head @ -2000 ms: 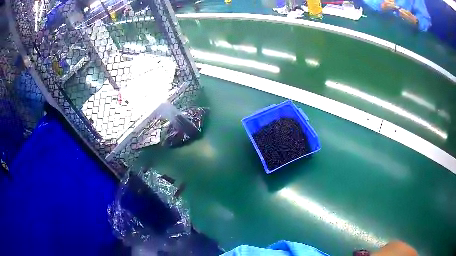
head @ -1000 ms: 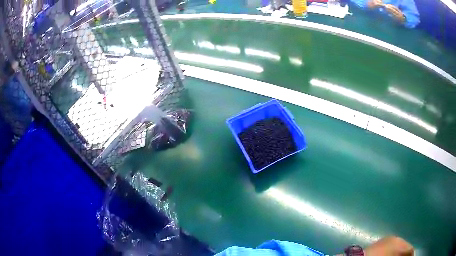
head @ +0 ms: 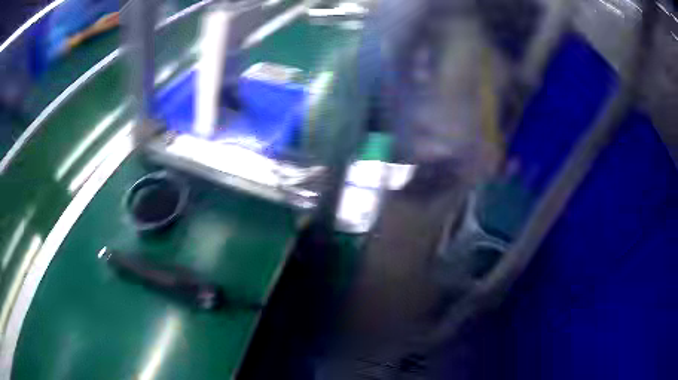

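The view is blurred and neither of my hands is in the picture. A black stick-shaped electric screwdriver (head: 160, 277) lies on the green bench top (head: 215, 245), with a pale tip at its left end and a dark cord running to the bench edge. A small round dark bowl (head: 156, 202) with a pale rim stands above it and holds dark contents, too blurred to make out.
A pale metal frame (head: 230, 169) crosses the bench behind the bowl, with a blue surface beyond. The curved conveyor (head: 93, 145) runs along the left. A stool-like shape (head: 502, 211) and blue panels (head: 617, 223) are right. Part of a person (head: 93, 30) shows top left.
The view has swung to the other end of the bench. The blue parts bin, the left mesh, and the sleeve and hand at the bottom have left the picture; the screwdriver and bowl have come in.
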